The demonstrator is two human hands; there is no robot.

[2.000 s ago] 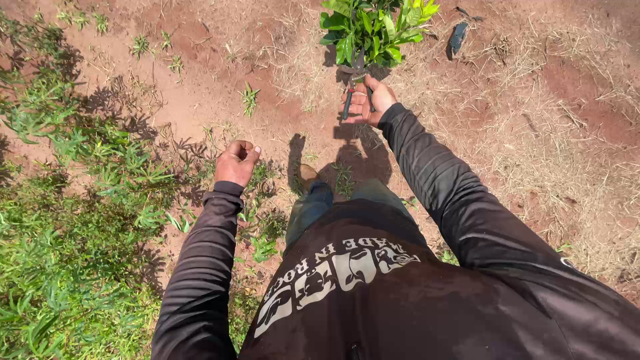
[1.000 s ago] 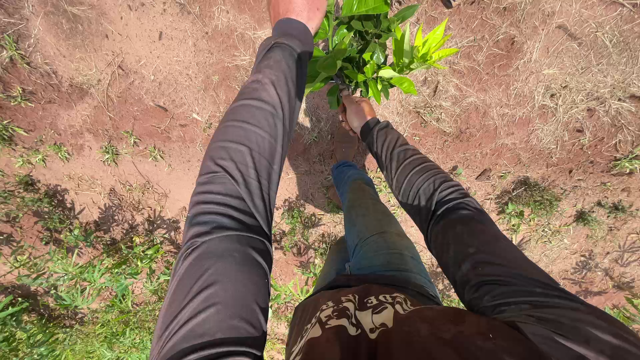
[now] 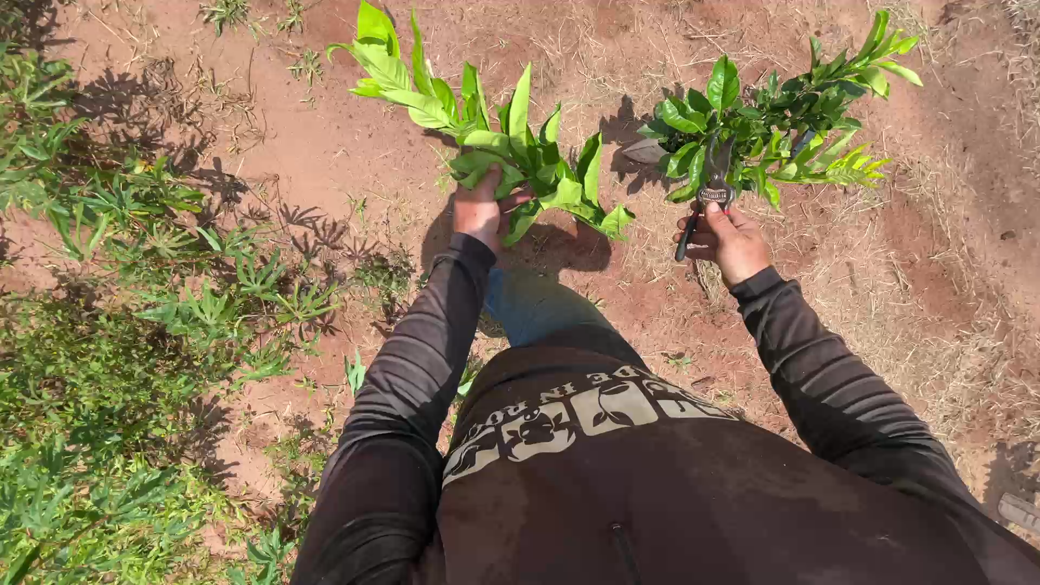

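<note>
My left hand point(image 3: 481, 213) is closed around the lower part of a light-green leafy branch point(image 3: 520, 146), whose leaves spread to both sides of it. My right hand point(image 3: 735, 244) holds black-handled pruning shears point(image 3: 715, 195), their blades pointing up the view and parted. Beyond the blades is a small leafy plant point(image 3: 756, 122) with dark and yellow-green leaves. A grey pointed object point(image 3: 646, 151) shows at the plant's left edge; what it is cannot be told. Part of my left hand's fingers is hidden by leaves.
Reddish soil point(image 3: 301, 146) with dry grass point(image 3: 861, 244) lies below. Green weeds point(image 3: 106, 349) grow thickly along the left side. My jeans leg point(image 3: 544, 305) shows beneath the dark shirt. A pale object point(image 3: 1019, 512) lies at the right edge.
My left hand, empty two seconds ago and reaching to the plant one second ago, now holds a leafy branch to the left of it. The shears are in view again in my right hand.
</note>
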